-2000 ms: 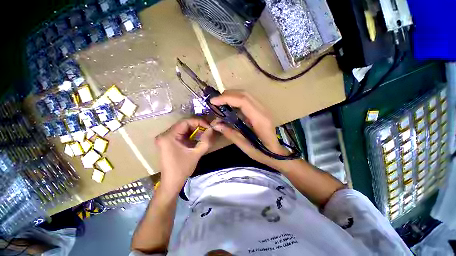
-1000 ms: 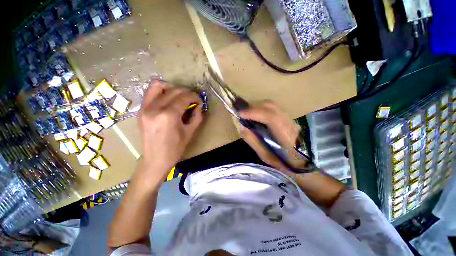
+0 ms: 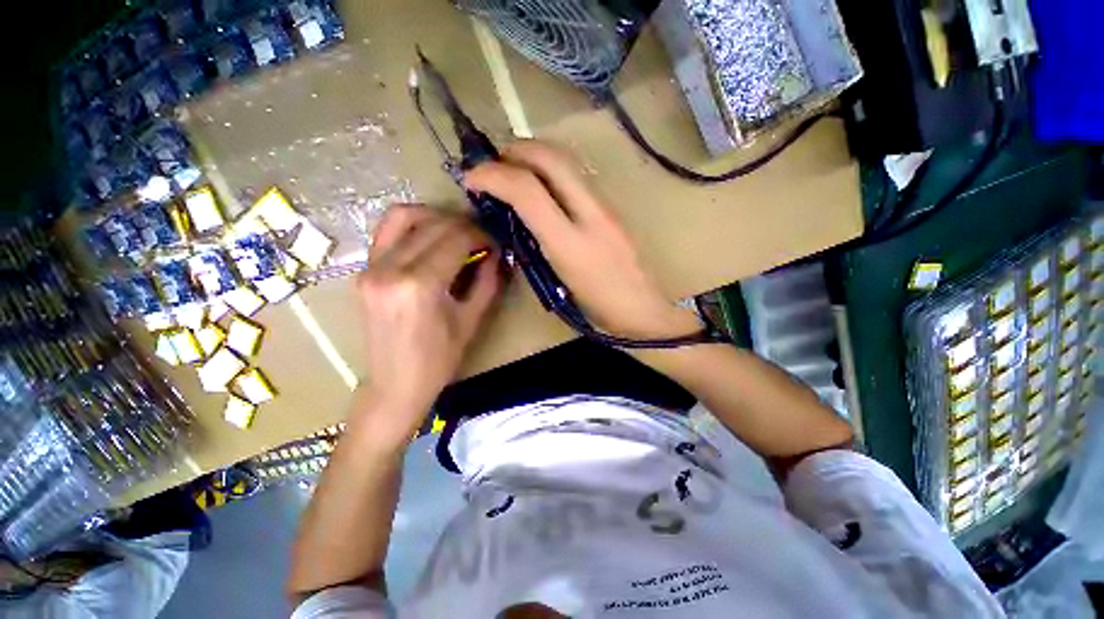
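Observation:
My left hand (image 3: 424, 290) is over the tan board, its fingers pinching a small yellow-edged battery cell (image 3: 473, 258), mostly hidden by the fingers. My right hand (image 3: 563, 230) is just right of it and holds the black-handled soldering iron (image 3: 470, 136), with silver tweezers (image 3: 430, 117) beside it. Both tips point up and away, over the board and off the cell. Loose battery cells (image 3: 222, 368) lie in a heap to the left. Blue circuit boards (image 3: 145, 230) lie in rows behind and beside them. Whether a circuit board is at my left fingertips cannot be told.
A black fan (image 3: 551, 42) and a grey box (image 3: 714, 103) of silver bits stand at the back, with a cable along the board. A clear tray of cells (image 3: 1011, 375) is at the right, one loose cell (image 3: 926, 275) beside it. Stacked clear trays (image 3: 85, 399) are at the left end.
My right hand has moved left and up, close beside my left hand, and the iron and tweezers have swung further up and left. My left hand still pinches the cell and has shifted slightly right.

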